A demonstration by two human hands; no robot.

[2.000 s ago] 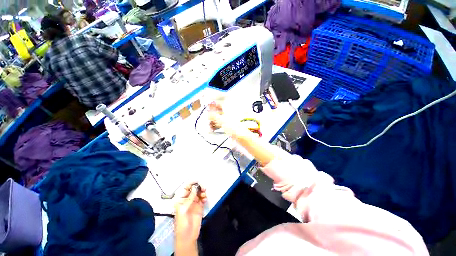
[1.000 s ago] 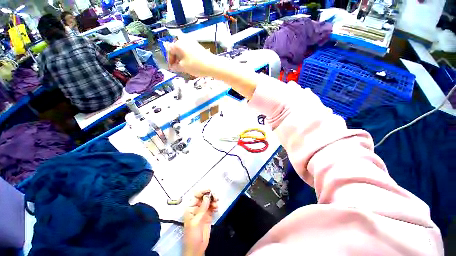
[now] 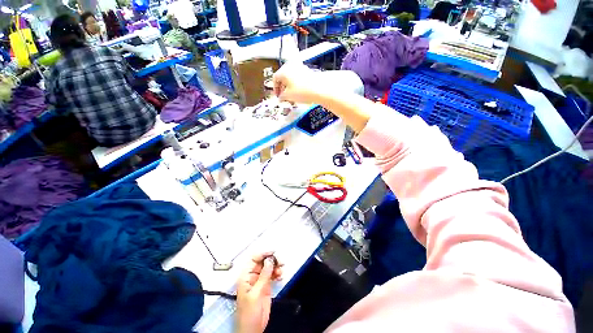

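Observation:
My left hand [image 3: 257,279] is at the front edge of the white table [image 3: 214,279], fingertips closed on a tiny dark metallic piece [image 3: 268,260], perhaps a bobbin or bobbin case. My right hand [image 3: 290,83] is raised over the top rear of the white sewing machine [image 3: 260,144], fingers bent together; whether it holds thread is too small to tell. The presser foot and needle area [image 3: 227,194] has no hand at it. A navy garment heap [image 3: 110,260] lies left of the needle.
Scissors with yellow and red loops [image 3: 326,187] lie right of the needle beside a wavy dark cord [image 3: 283,199]. Dark blue thread cones [image 3: 232,16] stand behind the machine. A blue crate [image 3: 461,107] is at right. A person in a checked shirt [image 3: 101,91] sits at far left.
My right hand rose from the table beside the machine to above it, then moved back right and slightly down. My left hand keeps its pinch, slightly shifted. The scissors came into full view.

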